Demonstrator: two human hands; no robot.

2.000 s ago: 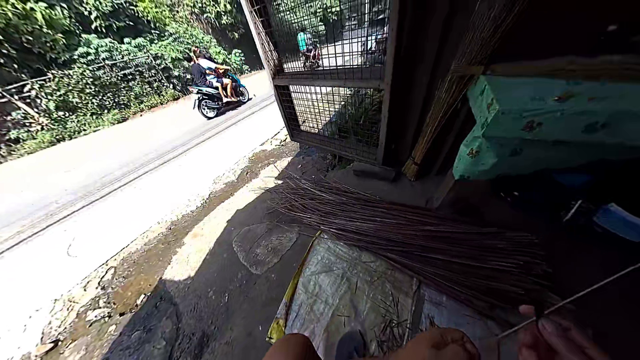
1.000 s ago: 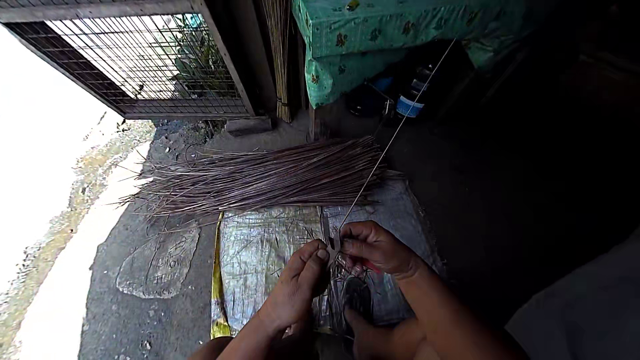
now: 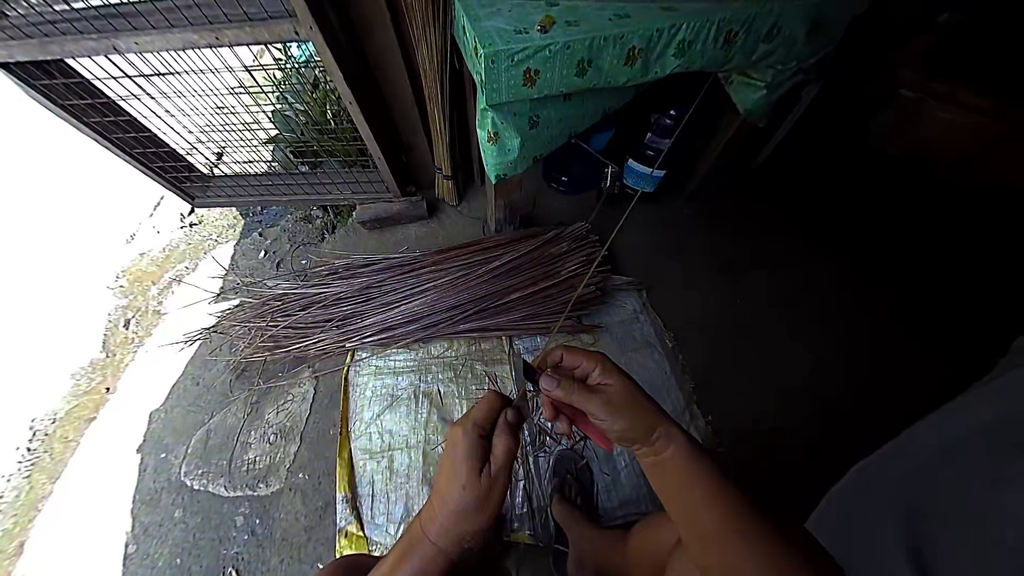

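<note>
My right hand (image 3: pixel 592 396) is closed around a knife with a red handle (image 3: pixel 590 428) and a short dark blade (image 3: pixel 530 372). A long thin stick, likely a palm midrib (image 3: pixel 590 272), runs from between my hands up and to the right, past the table's edge. My left hand (image 3: pixel 476 452) pinches the stick's lower end, just left of the blade. Beyond both hands a large pile of thin brown midribs (image 3: pixel 432 292) lies across the ground and the top of a woven plastic sack (image 3: pixel 416 400). Small shavings are scattered on the sack.
A table with a green patterned cloth (image 3: pixel 552 72) stands at the back, with a blue-labelled bottle (image 3: pixel 644 172) beneath it. A tied bundle of sticks (image 3: pixel 436 104) leans beside a wire-mesh gate (image 3: pixel 232 112). My sandalled foot (image 3: pixel 572 496) is on the sack.
The view has swung from the road towards the sack and table. Since one second ago, my right hand's knife has come into plain sight, and both hands remain close together at the stick.
</note>
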